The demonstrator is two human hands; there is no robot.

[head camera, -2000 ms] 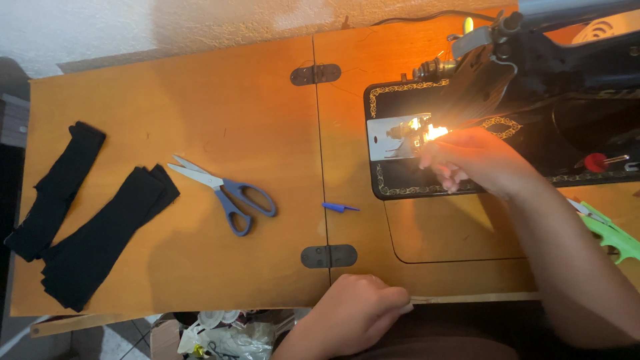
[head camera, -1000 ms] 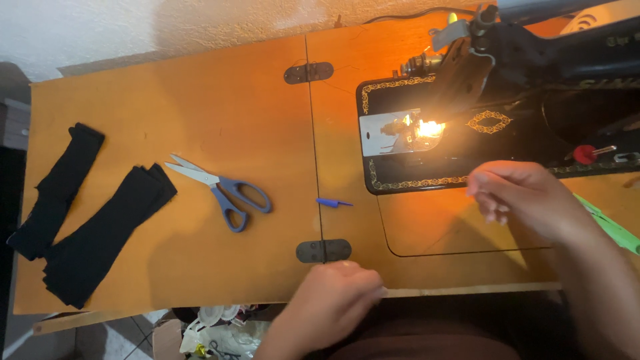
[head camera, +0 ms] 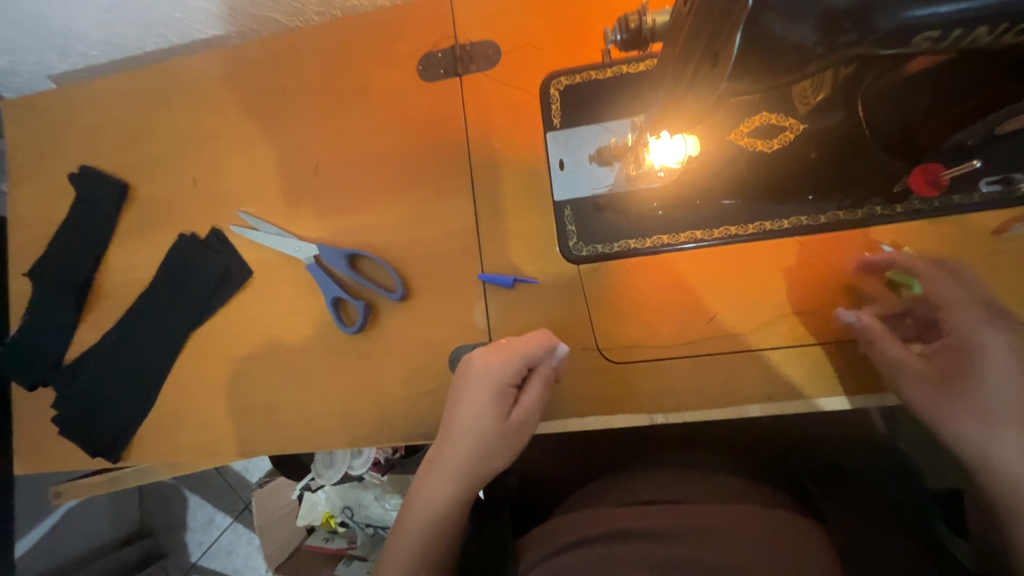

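Observation:
My left hand (head camera: pixel 504 400) rests at the front edge of the wooden table, fingers curled in, beside a blue pen cap (head camera: pixel 507 280); no object shows in it. At the right, my right hand (head camera: pixel 936 336) is blurred, its thumb and fingers apart, over a green-handled tool (head camera: pixel 904 280) that it mostly hides. Behind the hands stands a black Singer sewing machine (head camera: pixel 664 232), its lamp lit over the metal needle plate (head camera: pixel 584 164). Scissors with blue-grey handles (head camera: pixel 344 280) lie partly spread on the table, left of the cap. Farther left lie stacked black fabric strips (head camera: pixel 148 336) and another black fabric piece (head camera: pixel 76 272).
A red-headed tool (head camera: pixel 928 180) lies on the machine bed. Two metal hinges, the rear one (head camera: pixel 459 61) in full view, join the table's panels. Below the front edge stands a cardboard box (head camera: pixel 276 520) with plastic bags and small items. A wall runs behind the table.
My right hand has moved from the lit needle area toward the front and right, to the green-handled tool. My left hand stays near the front edge. The view has shifted somewhat.

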